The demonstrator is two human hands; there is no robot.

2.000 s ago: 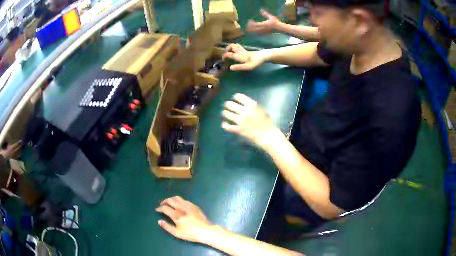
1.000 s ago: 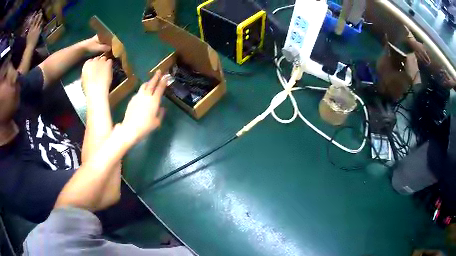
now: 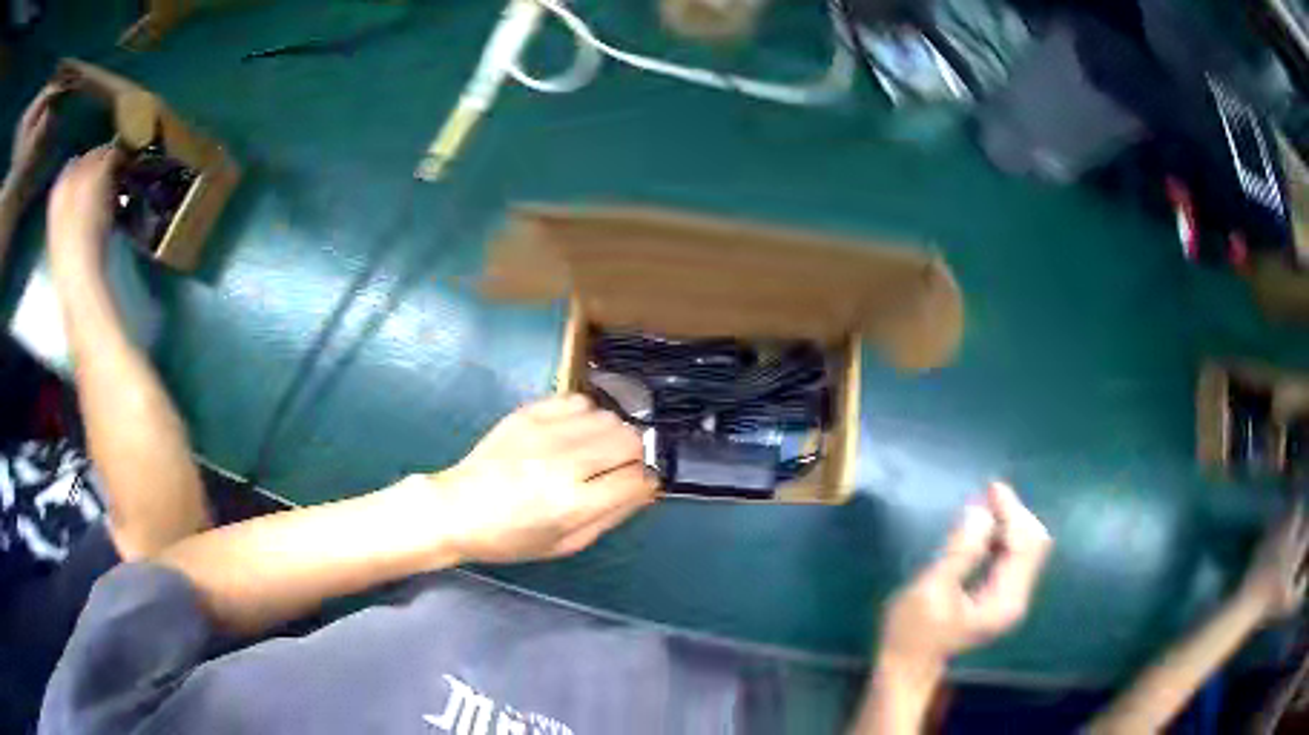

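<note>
An open brown cardboard box (image 3: 847, 431) lies in front of me, its lid raised at the back with rounded flaps. Black coiled cables (image 3: 718, 376) fill its back part. A dark adapter block (image 3: 725, 467) lies at the front, with a shiny clear or greyish item (image 3: 620, 391) at the left. My left hand (image 3: 560, 481) is at the box's front left corner with bent fingers, beside a small pale piece (image 3: 650, 445); its grip is hidden. My right hand (image 3: 969, 582) is to the right of the box, blurred, fingers curled with a gap, with nothing visible in it.
Another person's hand (image 3: 86, 201) is at an open box (image 3: 201, 216) on the left. Another hand (image 3: 1275, 560) is near a box (image 3: 1213, 417) on the right. A black cable with a pale joint (image 3: 457, 132) crosses the left; a grey block (image 3: 1055, 115) stands back right.
The view has swung, and a box now lies directly before me instead of at the upper left. My left hand is at its front corner. My right hand has come into view.
</note>
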